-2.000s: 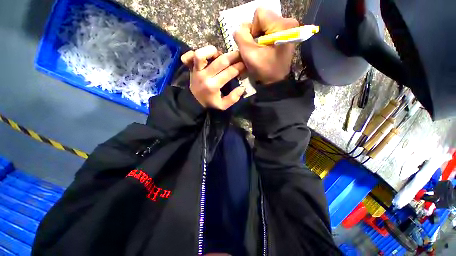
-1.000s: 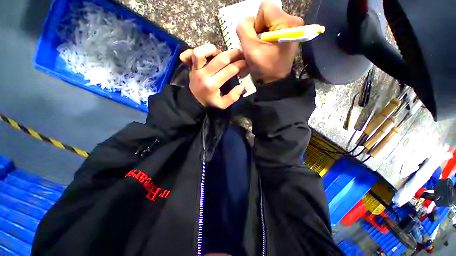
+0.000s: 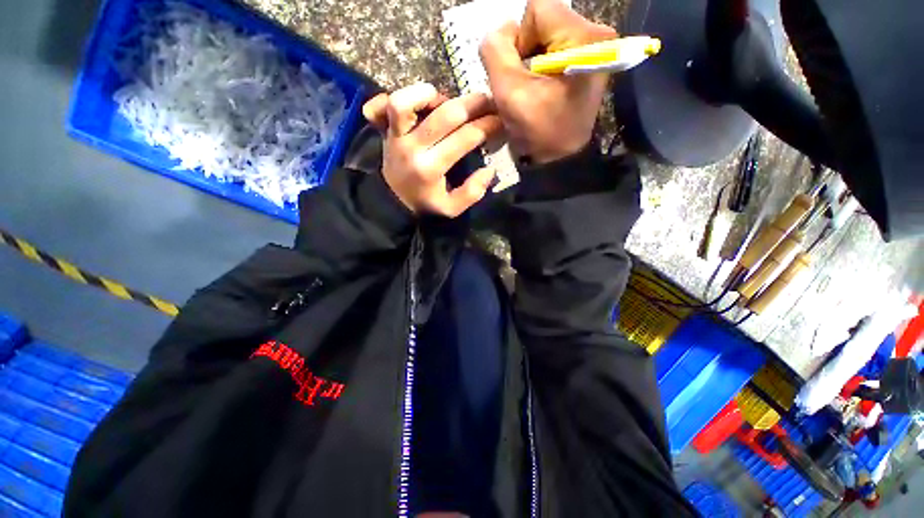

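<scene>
My right hand (image 3: 547, 86) is closed around a yellow pen (image 3: 593, 56) with a white end. The pen's tip is hidden behind my fingers. This hand rests on a white spiral notepad (image 3: 476, 28) at the top middle, which it partly covers. My left hand (image 3: 431, 150) is beside it, with bent fingers touching the notepad's lower part and my right hand. A dark object shows under the left fingers; I cannot tell what it is, nor whether the hand grips it.
A blue bin (image 3: 91, 96) of white shreds is at upper left. A dark grey fan-like object (image 3: 679, 111) stands right of my right hand. Wooden-handled tools (image 3: 775, 248) lie on the speckled benchtop (image 3: 664, 218). Blue crates (image 3: 51, 405) are at lower left.
The right hand and pen have shifted slightly up, and the pen's white end has moved a little right and up. The left hand has barely moved.
</scene>
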